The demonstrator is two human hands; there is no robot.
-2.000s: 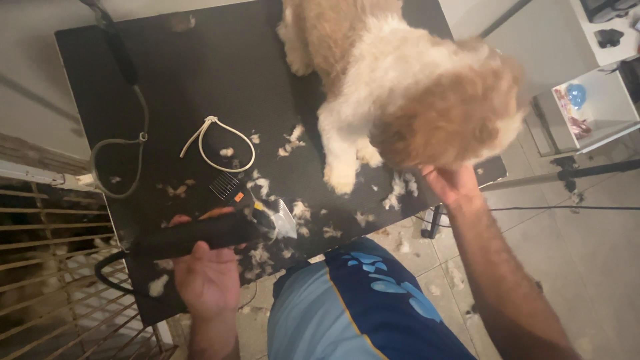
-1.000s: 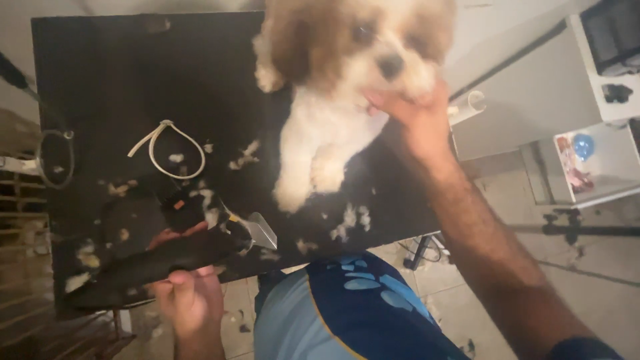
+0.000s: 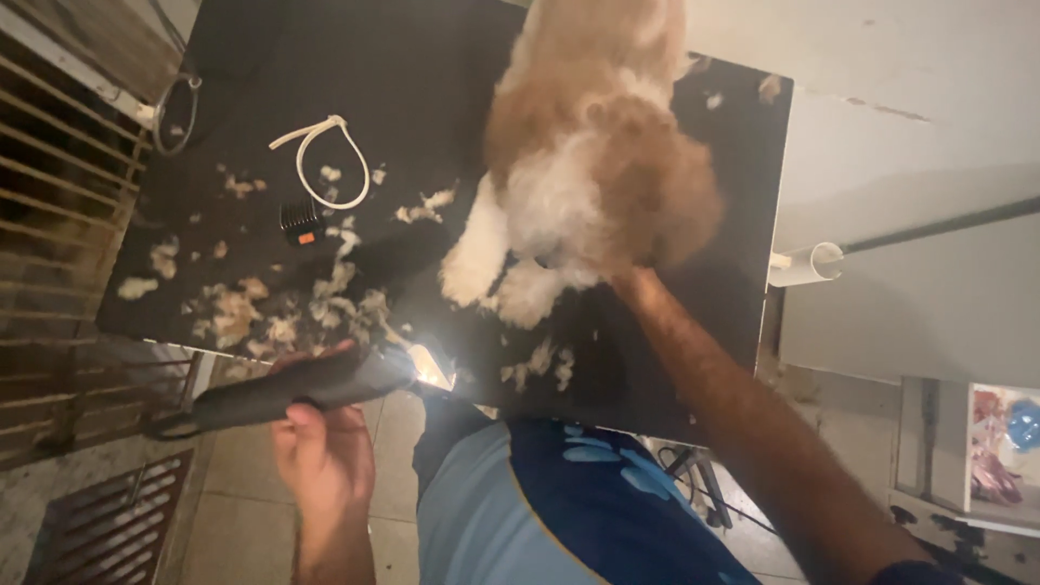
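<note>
My left hand [image 3: 325, 439] grips the black body of corded hair clippers [image 3: 309, 390] at the near left edge of the black grooming table [image 3: 390, 81]; their metal blade shines brightly. A brown and white dog [image 3: 601, 162] is on the table with its head lowered and its front paws toward me. My right hand [image 3: 630, 280] reaches under the dog's head; its fingers are hidden by fur, so its hold cannot be told. A black clipper guard comb [image 3: 301, 224] with an orange mark and a white cord loop [image 3: 363, 162] lie left of the dog.
Tufts of cut fur [image 3: 236, 313] lie scattered over the table. A metal barred cage [image 3: 65, 179] stands at the left. To the right are a white wall, a white tube holder [image 3: 804, 264] and an open drawer [image 3: 1003, 504] with a blue item. Cables hang below the table's near edge.
The dog's face was turned up toward the camera one second ago; now its head is down. The clippers have come off the tabletop area to its near edge. The view has shifted.
</note>
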